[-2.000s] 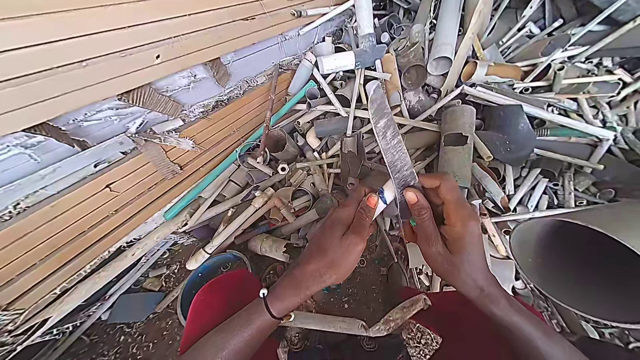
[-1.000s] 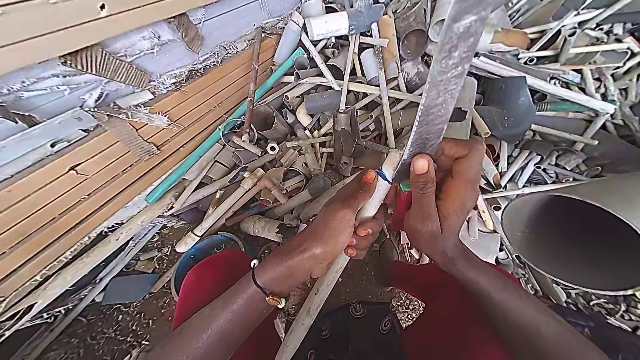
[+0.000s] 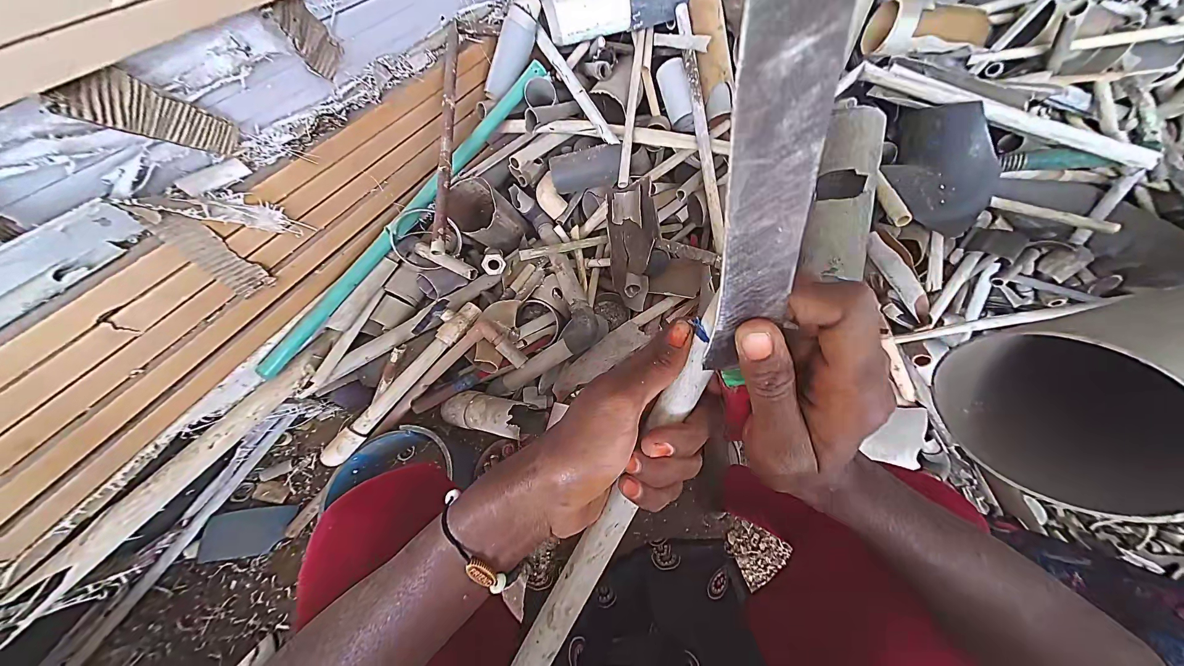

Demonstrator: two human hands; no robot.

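Observation:
My left hand is closed around a thin whitish plastic pipe, which slants from the bottom of the view up to the blade. A small blue piece lies on the pipe by my left thumb. My right hand grips a wide metal blade near its lower end, thumb on the flat, with the blade pointing up. The blade's lower edge meets the pipe beside the blue piece. A bit of green shows under my right thumb; the handle is mostly hidden.
A heap of cut plastic pipes and fittings lies ahead. A large grey pipe rests at the right. Brown slatted panels and a green pipe lie at the left. A blue round container stands beside my left knee.
The blade, tilted to the upper left two seconds ago, now points nearly straight up. The pipe's long lower part has come into view below my left hand. Both hands keep their hold.

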